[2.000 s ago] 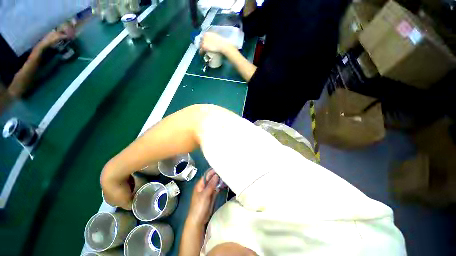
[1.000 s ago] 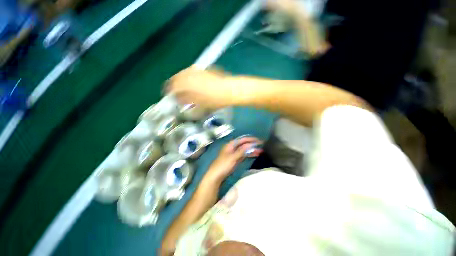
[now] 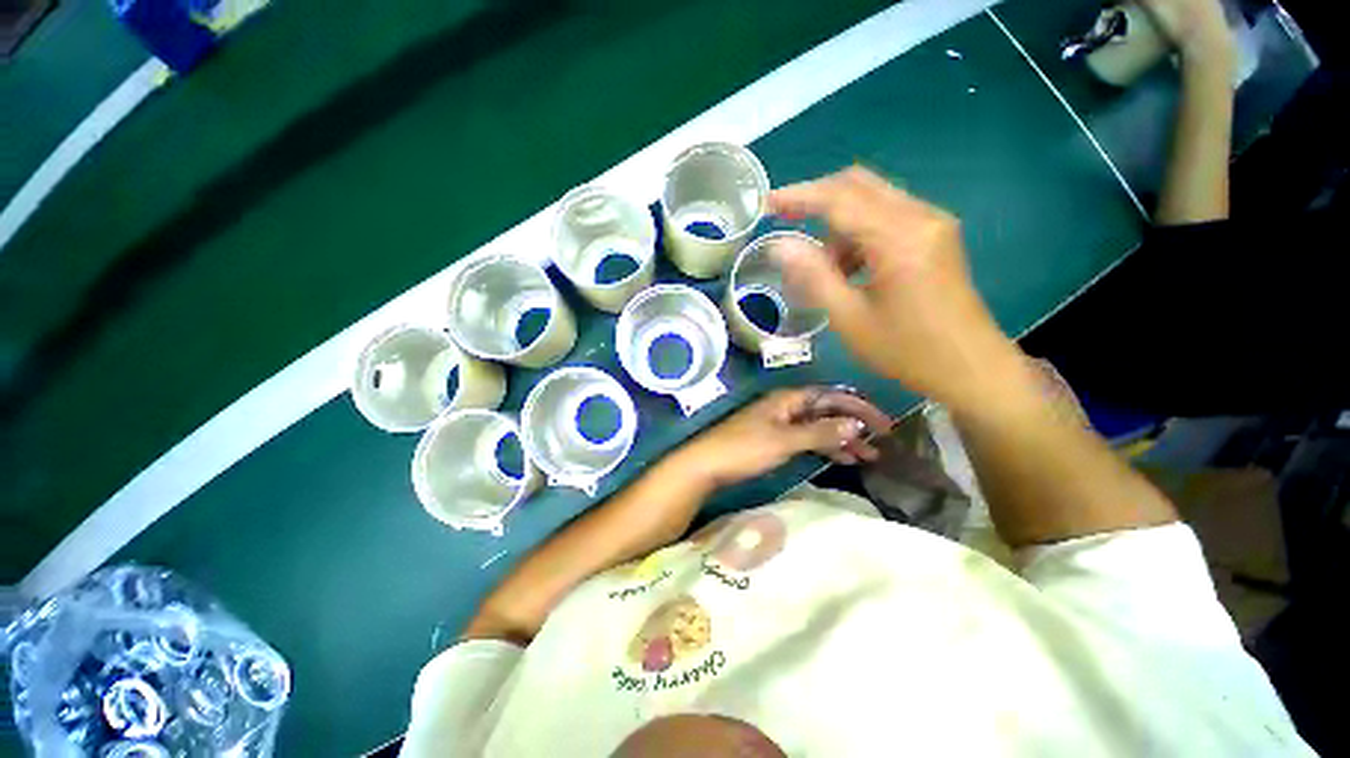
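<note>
Several beige-grey cup-shaped housings (image 3: 511, 304) stand open side up in two rows on the green work surface (image 3: 341, 548), most with the bottom hole showing. My right hand (image 3: 896, 282) is over the right end of the rows, fingers apart. Its thumb overlaps the opening of the end front housing (image 3: 752, 296), and its index finger is near the end back one (image 3: 711, 245); contact is unclear. My left hand (image 3: 792, 430) lies low at the bench edge, in front of the front row, with what looks like a thin clear ring at its fingers.
A clear bag of rings (image 3: 148, 674) is at the lower left. A white strip (image 3: 318, 382) runs behind the housings. At the upper right, another person's hand (image 3: 1196, 37) is at a housing (image 3: 1128, 48). A blue object (image 3: 178, 33) is at the upper left. A crumpled bag (image 3: 925, 467) hangs by the bench edge.
The view has turned and moved along the bench, bringing the bag of rings into view. My right hand has come off the far side of the housings to their right end. My left hand remains low.
</note>
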